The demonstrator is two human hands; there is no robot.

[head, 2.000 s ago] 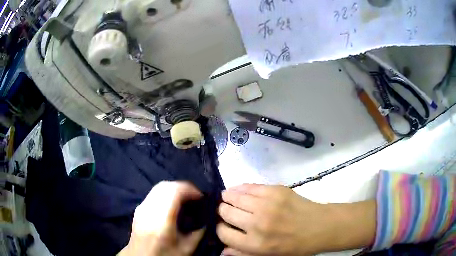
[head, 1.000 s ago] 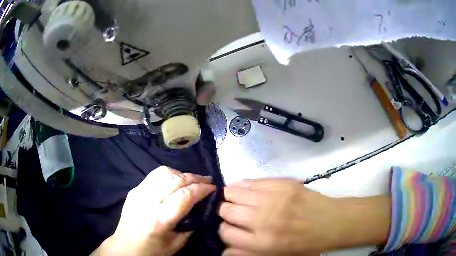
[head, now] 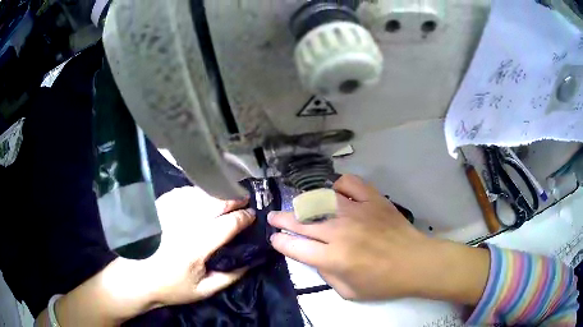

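Note:
The dark garment (head: 54, 191) lies left of and under the sewing machine head (head: 160, 83). Its narrow seam edge runs up to the presser foot (head: 261, 191). My left hand (head: 192, 239) presses and pinches the cloth just left of and in front of the foot. My right hand (head: 364, 246) lies right of the foot, thumb and fingers around the cream knob's far side, with its fingertips on the seam edge. Shinier dark cloth (head: 256, 294) hangs in folds below my hands. The snips (head: 401, 209) are mostly hidden behind my right hand.
A green lamp tube with a pale band (head: 128, 214) hangs at left. The ribbed white knob (head: 337, 57) is above the cream knob (head: 314, 204). A handwritten note (head: 521, 83), the orange-handled tool (head: 481, 198) and scissors (head: 510, 191) are at right. A white chip (head: 344, 151) shows partly.
The view has shifted closer to the machine head. Both hands have moved forward with the cloth, up beside the presser foot. My right hand now covers the bobbin and most of the snips.

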